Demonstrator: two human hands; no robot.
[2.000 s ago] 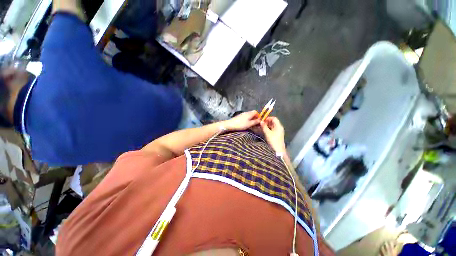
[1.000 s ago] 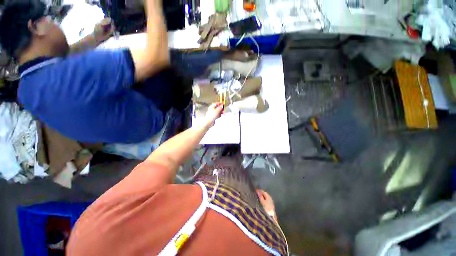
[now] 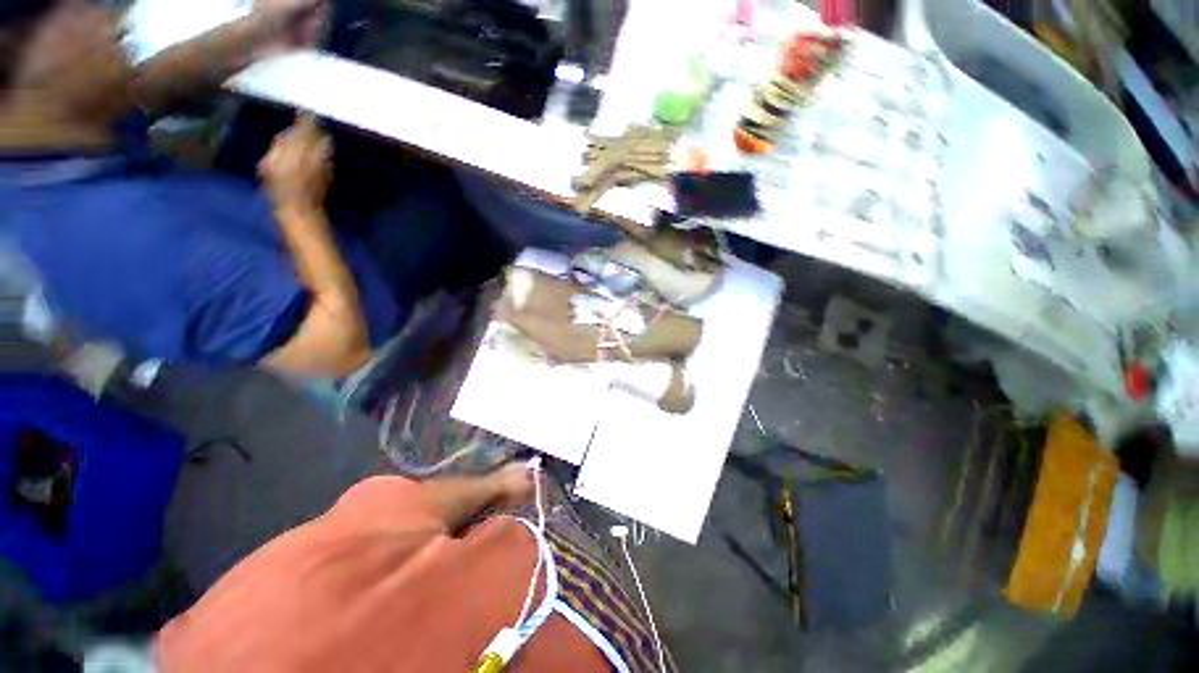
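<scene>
Brown rolled fabric pieces (image 3: 546, 320) with white ties lie on white boards (image 3: 664, 454) in front of me. A thin pinkish-orange item (image 3: 613, 335), possibly thread snips, lies among the ties; it is too blurred to name surely. My left hand (image 3: 517, 484) is low near my apron, below the boards' left part, small and blurred. It is apart from the brown pieces, and its fingers cannot be made out. My right hand is not in view. The checked apron (image 3: 598, 579) and a white cord show on my front.
A person in blue (image 3: 171, 270) sits at the left by a white table edge (image 3: 395, 118). A dark phone (image 3: 714, 195) lies on the white table ahead. A blue crate (image 3: 99, 473) is on the left. An orange-yellow panel (image 3: 1062, 513) is at the right.
My left hand has drawn back from the brown pieces towards my body. My right hand has left the view. The view has turned, and the seated person's arm has come down.
</scene>
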